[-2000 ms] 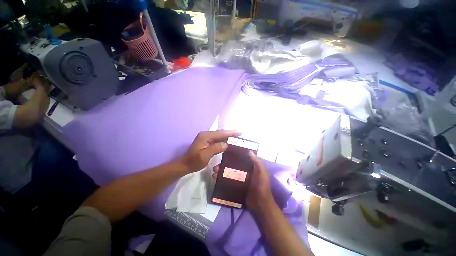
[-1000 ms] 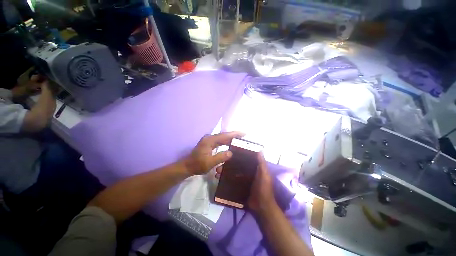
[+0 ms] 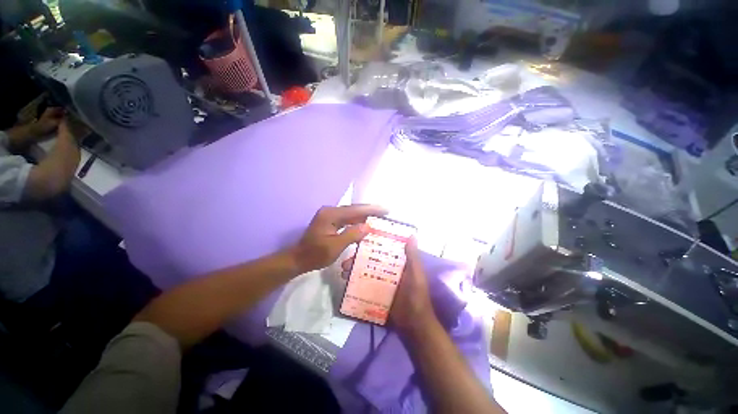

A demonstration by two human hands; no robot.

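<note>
A smartphone [image 3: 375, 273] with a lit pinkish screen is held upright over the near table edge. My right hand [image 3: 411, 291] grips its right side and lower back, with fingertips showing at its left edge. My left hand [image 3: 328, 237] touches the phone's upper left edge, with the index finger at the top and the thumb at the side. A large lilac fabric panel [image 3: 259, 178] lies to the left. A bunched purple piece [image 3: 380, 364] lies below the phone and hangs over the edge. White fabric [image 3: 303, 303] lies just left of the phone.
The sewing machine [image 3: 631, 267] stands at the right, its lamp glaring near the needle. Layered purple strips [image 3: 494, 121] lie behind. A grey machine [image 3: 129, 109] and another person's arm [image 3: 53, 166] are at the left. A pink basket [image 3: 231, 65] stands at the back left.
The phone screen has gone from a dark view with a small box, to dark, to a bright pinkish page. Both hands keep nearly the same hold. The camera view has shifted slightly.
</note>
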